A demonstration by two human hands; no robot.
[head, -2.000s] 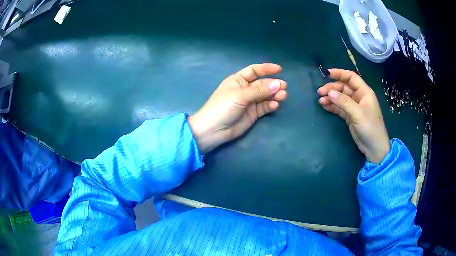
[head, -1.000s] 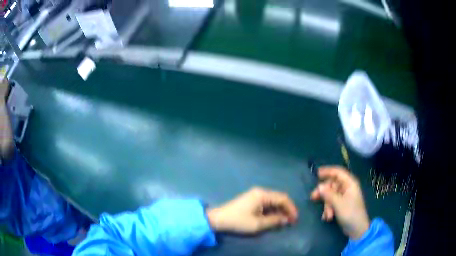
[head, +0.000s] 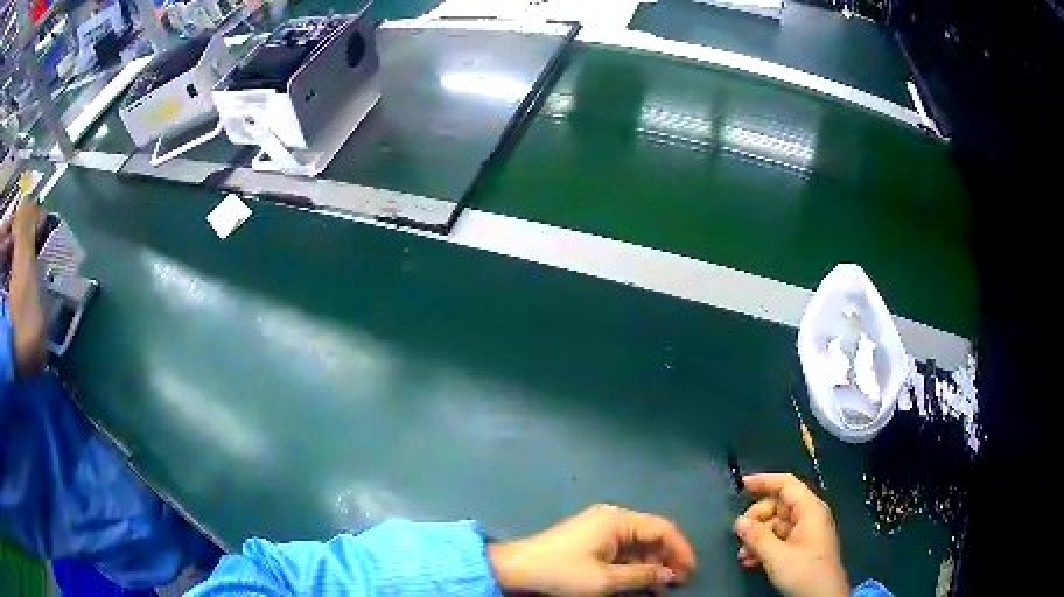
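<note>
My left hand (head: pixel 601 553) is at the bottom centre, bare, fingers loosely curled and apart, with nothing visible in it. My right hand (head: pixel 793 542) is at the lower right, fingers half bent, thumb and forefinger apart. A thin black strand with a small dark end (head: pixel 735 473) shows at my right forefinger's tip; I cannot tell if it is held or lies on the mat. A slim yellowish tool (head: pixel 807 439) lies beyond my right hand. A white oval tub (head: pixel 813 350) with white pieces inside stands behind it.
Dark and brassy specks (head: pixel 922 490) are scattered right of the tub. A white piece (head: pixel 229 216) lies far left on the green mat. A pale rail (head: pixel 630 265) crosses behind. White units (head: pixel 292 105) stand beyond it. Another person's arm (head: pixel 26 292) is at the left edge.
The view has tilted up, so the rail and white units now show and my hands sit lower in the picture. My left fingers are more curled. Another person's arm has come into view.
</note>
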